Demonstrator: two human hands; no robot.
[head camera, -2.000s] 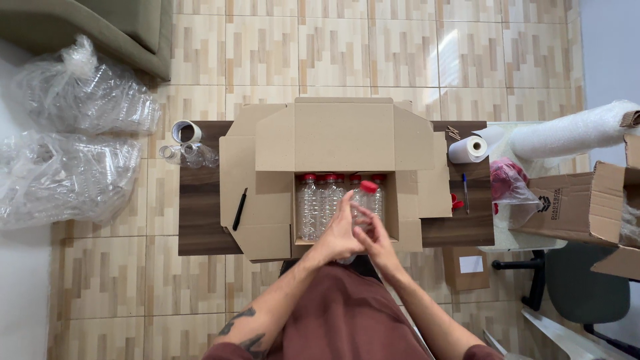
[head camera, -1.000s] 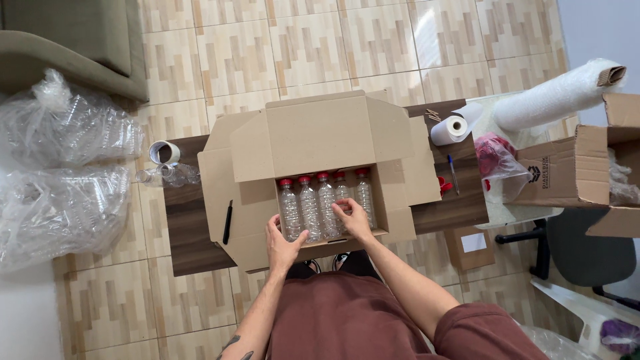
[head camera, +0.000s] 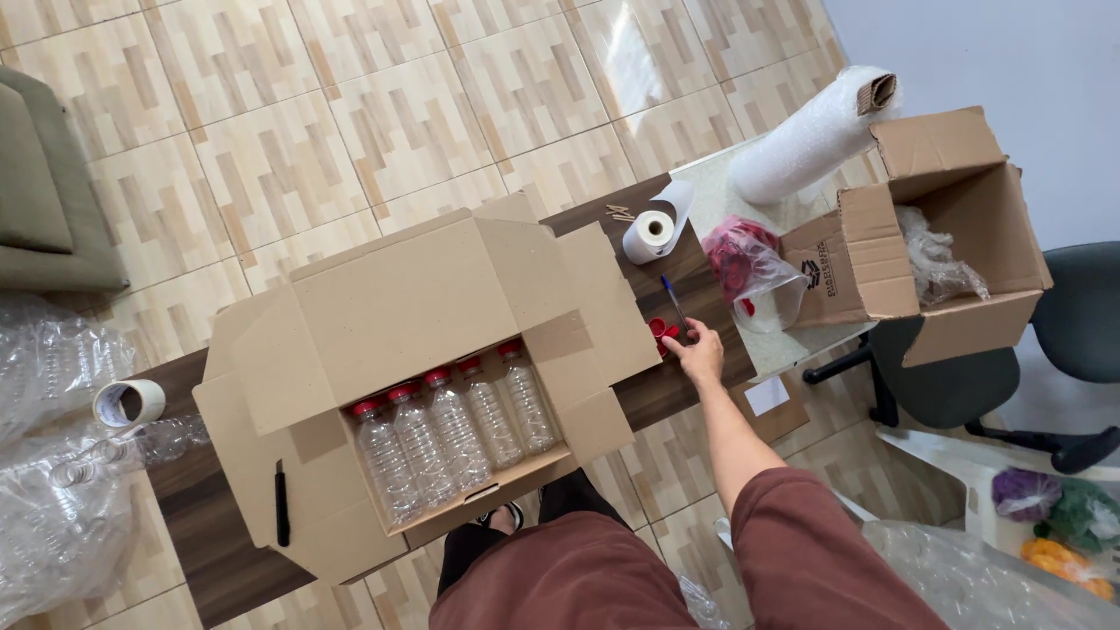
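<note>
My right hand (head camera: 700, 352) reaches out to the right side of the dark wooden table, its fingertips at a small group of red plastic caps (head camera: 661, 332); whether it grips one cannot be told. A blue pen (head camera: 672, 297) lies just beyond the fingers. My left hand is out of view. Left of the hand, an unfolded cardboard box (head camera: 398, 306) has its flaps spread out. Several clear plastic bottles (head camera: 455, 427) with red caps lie side by side in it. A black utility knife (head camera: 282, 503) rests on the left flap.
A label roll (head camera: 649, 236) and small wooden pegs (head camera: 620, 213) are behind the hand. Further right are a bag of red caps (head camera: 739, 258), a bubble wrap roll (head camera: 809, 140) and an open carton (head camera: 980, 227). A tape roll (head camera: 129, 403) and bagged bottles (head camera: 61, 507) are at left.
My right hand has moved from the bottles in the box to the red caps at the right. My left hand, at the box a second ago, has left the view. The view has turned.
</note>
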